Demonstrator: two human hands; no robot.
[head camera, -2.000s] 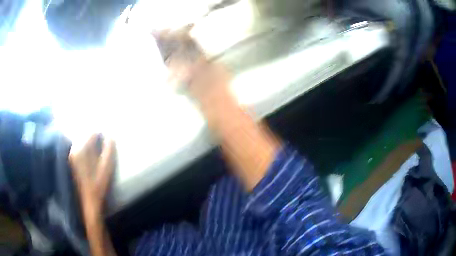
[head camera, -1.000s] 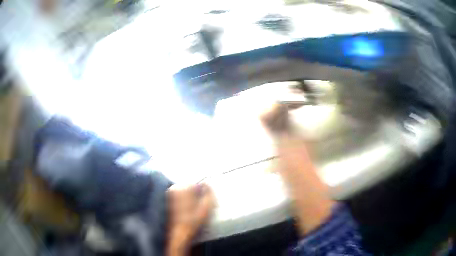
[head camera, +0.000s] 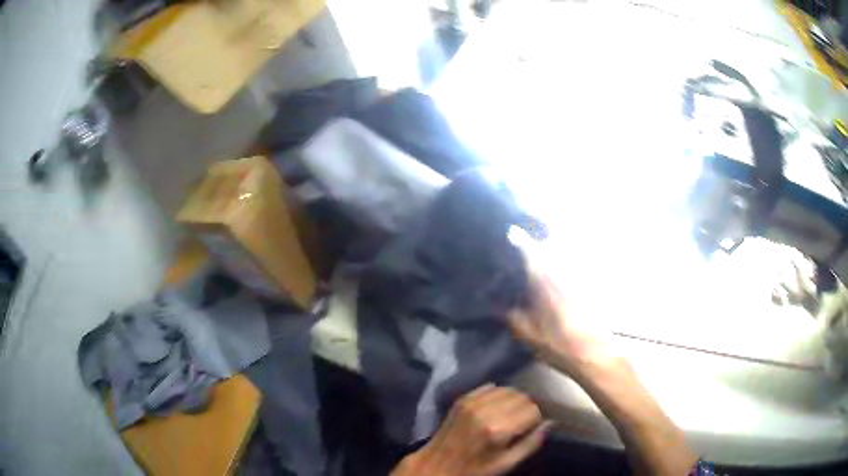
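Note:
A heap of dark grey cloth with light grey patches (head camera: 437, 246) lies at the table's left edge. My right hand (head camera: 549, 321) reaches across to the right side of this cloth, its fingers blurred in the lamp glare; I cannot tell whether it grips. My left hand (head camera: 488, 429) is at the lower middle, fingers curled, over the cloth's lower edge; whether cloth is held in it is hidden. The sewing machine (head camera: 772, 177) stands at the right, its needle area partly washed out.
A small cardboard box (head camera: 256, 218) stands tilted among the cloth at left. Grey cut pieces (head camera: 163, 358) lie in a pile on an orange-yellow board (head camera: 200, 432). Another yellow-brown board (head camera: 223, 56) is at the upper left. The white table (head camera: 707, 400) glares strongly.
The view has swung left, bringing the box and grey pieces into sight. My right hand has left the machine's needle area and is at the dark cloth, close to my left hand.

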